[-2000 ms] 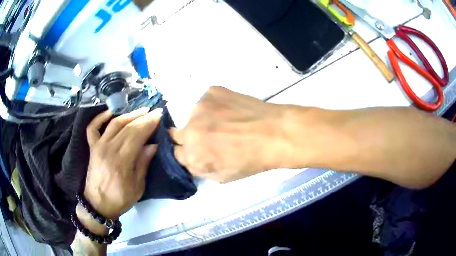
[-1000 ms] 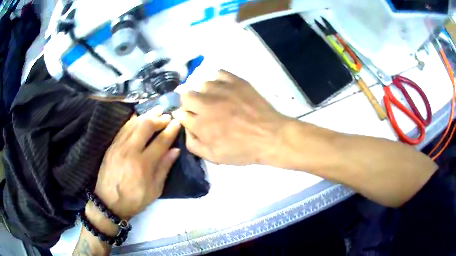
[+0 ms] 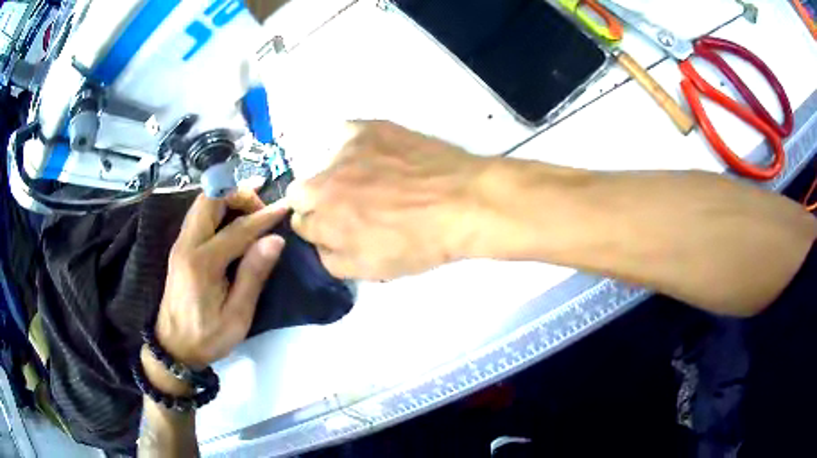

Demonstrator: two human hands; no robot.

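Note:
The striped dark garment [image 3: 107, 304] lies bunched left of the needle area. A dark blue panel [image 3: 300, 284] extends from it under my hands onto the white table. My left hand [image 3: 210, 277], with dark beaded bracelets at the wrist, lies over the cloth, fingertips close to the presser foot [image 3: 276, 165]. My right hand [image 3: 376, 201] is curled, its fingers pinching the blue edge just beside the foot; its fingertips are partly hidden. The sewing machine head [image 3: 170, 80] is above the cloth, with a round tension dial [image 3: 212, 150].
A black phone [image 3: 515, 54] lies beyond my right arm. Snips [image 3: 596, 20], a tan wooden handle [image 3: 656, 92] and red-handled scissors [image 3: 736, 107] lie at the upper right. A ruler tape [image 3: 502, 353] runs along the near table edge. Dark cloth is below the edge.
The view shifted and swung back. The blue panel's near end sits slightly closer to the foot than two seconds ago. My left fingers have spread a little; my right hand stays at the blue edge.

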